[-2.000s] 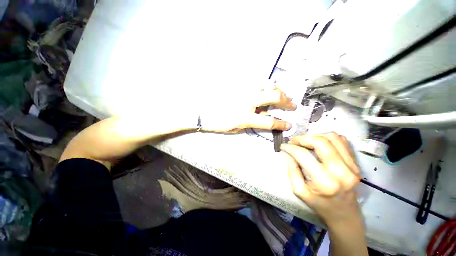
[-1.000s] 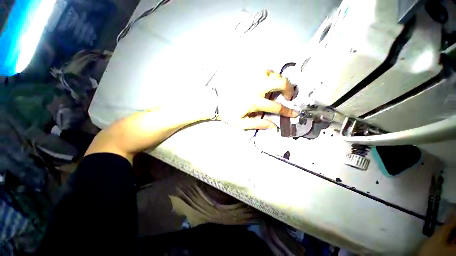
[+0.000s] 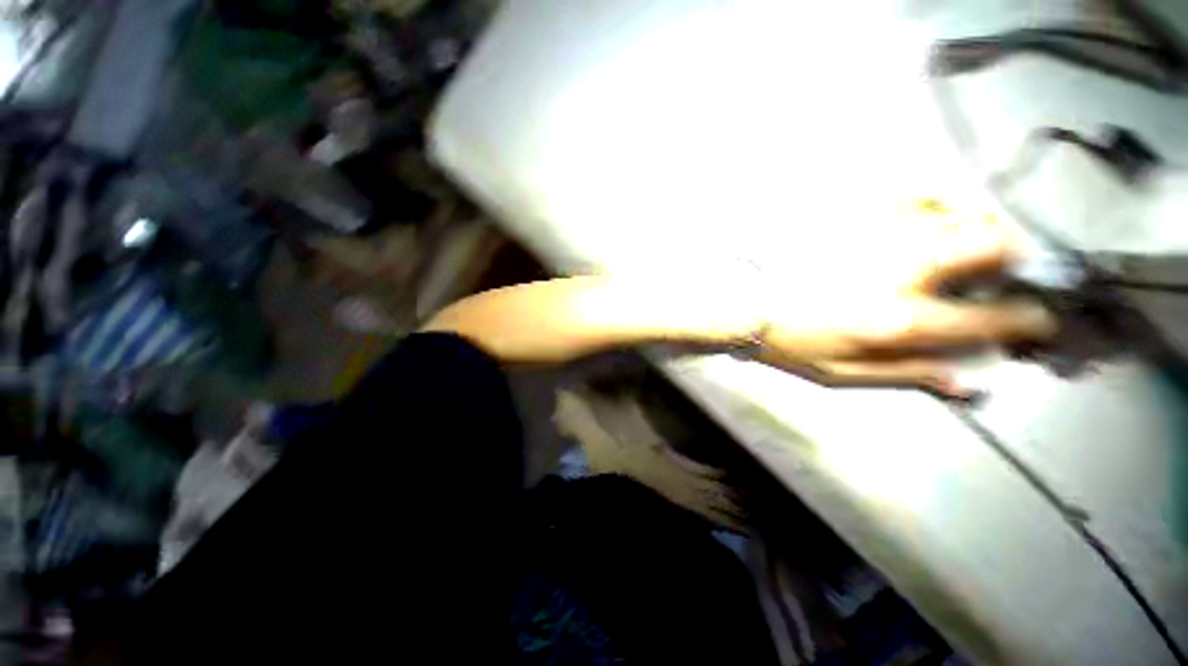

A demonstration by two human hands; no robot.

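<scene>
The picture is strongly blurred. My left hand (image 3: 912, 319) reaches right over the white machine table (image 3: 782, 416), its fingers spread near the dark needle area of the sewing machine (image 3: 1107, 312). A dark patch shows at the fingertips; I cannot tell whether it is a fabric piece or a machine part, nor whether the hand holds anything. My right hand is out of the picture.
Piles of cloth (image 3: 235, 351) lie on the floor at left, one of them blue-and-white striped. Pale brown layered pieces (image 3: 638, 449) show below the table edge. A dark line (image 3: 1068, 514) runs across the table at lower right.
The view has swung left, so the table and machine sit further right. The dark piece earlier under my left fingers is no longer clear. My right hand has left the picture.
</scene>
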